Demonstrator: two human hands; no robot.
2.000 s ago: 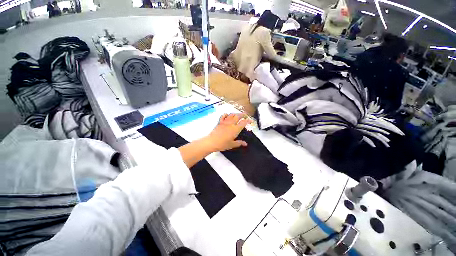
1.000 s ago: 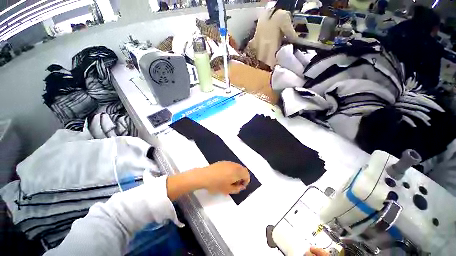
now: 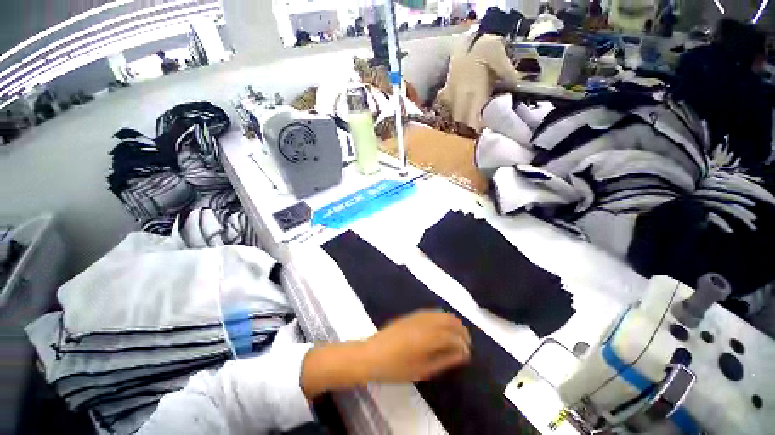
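Note:
Black band pieces (image 3: 374, 276) lie in a long strip from near the blue label towards the sewing machine. My left hand (image 3: 425, 344), blurred, is over this strip with its fingers curled; whether it grips the fabric cannot be told. A fanned stack of black pieces (image 3: 497, 272) lies beside the strip, untouched. The white sewing machine head (image 3: 650, 353) with a blue stripe is at the lower right, and the strip's lower end reaches beside its bed. My right hand is not in view.
A folded pale panel bundle (image 3: 170, 293) is at the left of the table (image 3: 319, 297). A second machine head (image 3: 306, 153), a green bottle (image 3: 364, 140) and a thin pole (image 3: 395, 110) stand at the back. A striped fabric heap (image 3: 612, 161) lies behind, near a seated person (image 3: 478, 72).
The black strip now reaches farther towards the machine. My left hand has left the fanned stack and moved over the strip. A right fingertip seen by the needle one second ago is gone from view.

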